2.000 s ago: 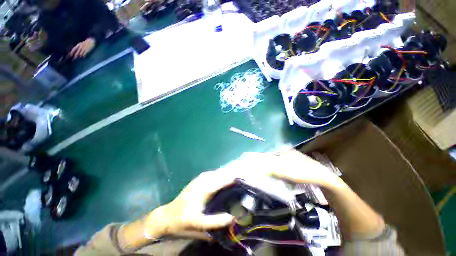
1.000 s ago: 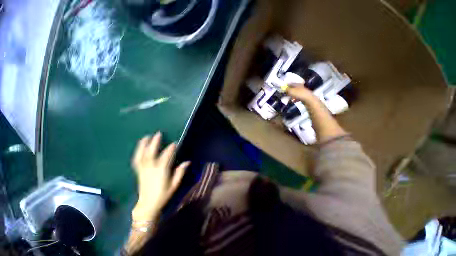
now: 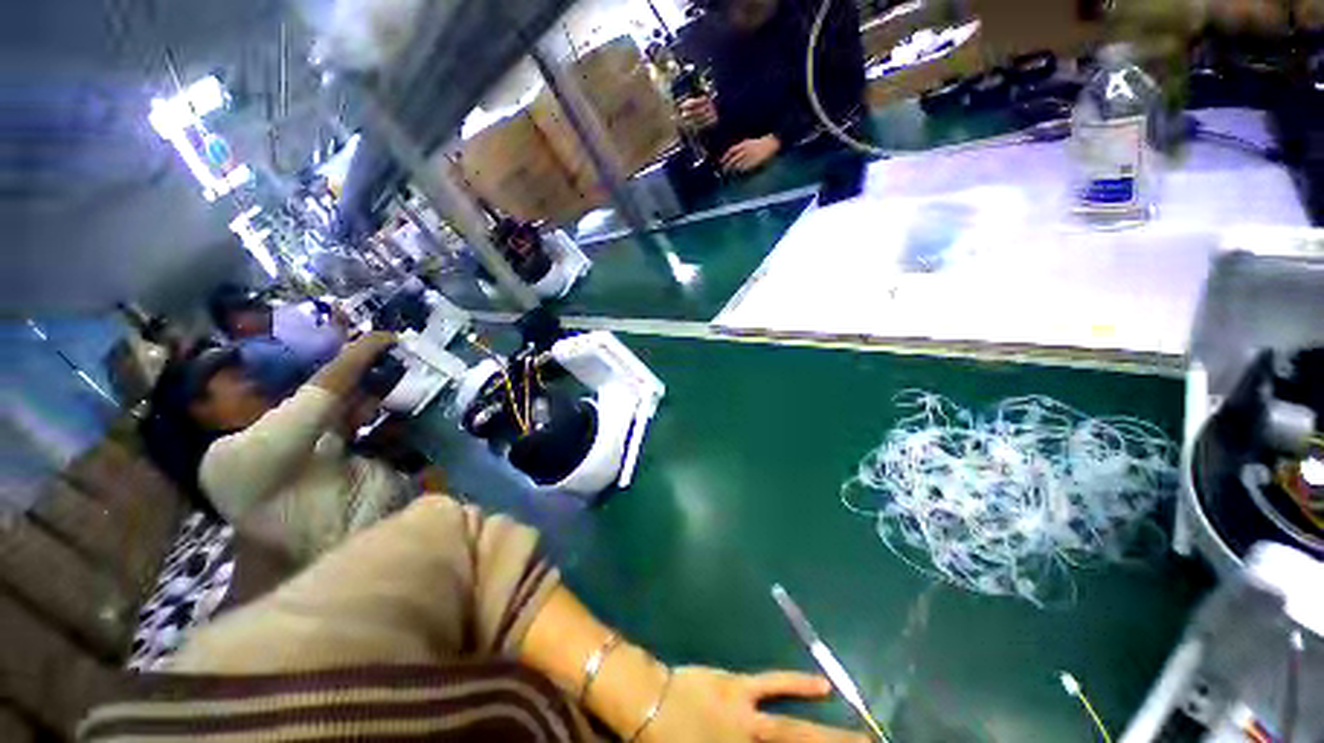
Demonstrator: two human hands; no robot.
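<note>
My left hand (image 3: 726, 703) lies low over the green bench (image 3: 726, 508), cut off by the bottom edge; the visible fingers are apart, with nothing seen in them. My right hand is out of the picture. A slim white rod (image 3: 816, 642) lies just above my fingers. A tangled pile of thin whitish rings (image 3: 1016, 494) lies right of centre. A white-and-black base housing with wires (image 3: 588, 421) stands on the bench left of centre. Another open housing (image 3: 1212, 414) is cut off at the right edge.
A white sheet (image 3: 987, 261) with a clear bottle (image 3: 1115, 145) lies behind the rings. A thin yellow lead with a white tip (image 3: 1075, 690) is at lower right. A person in a light sleeve (image 3: 269, 450) works at left; another in dark clothing (image 3: 777, 87) is across the bench.
The view has swung from the open carton toward the left along the bench. My right hand, which was reaching among white parts in the carton, has left the picture. My left hand is now at the bottom edge.
</note>
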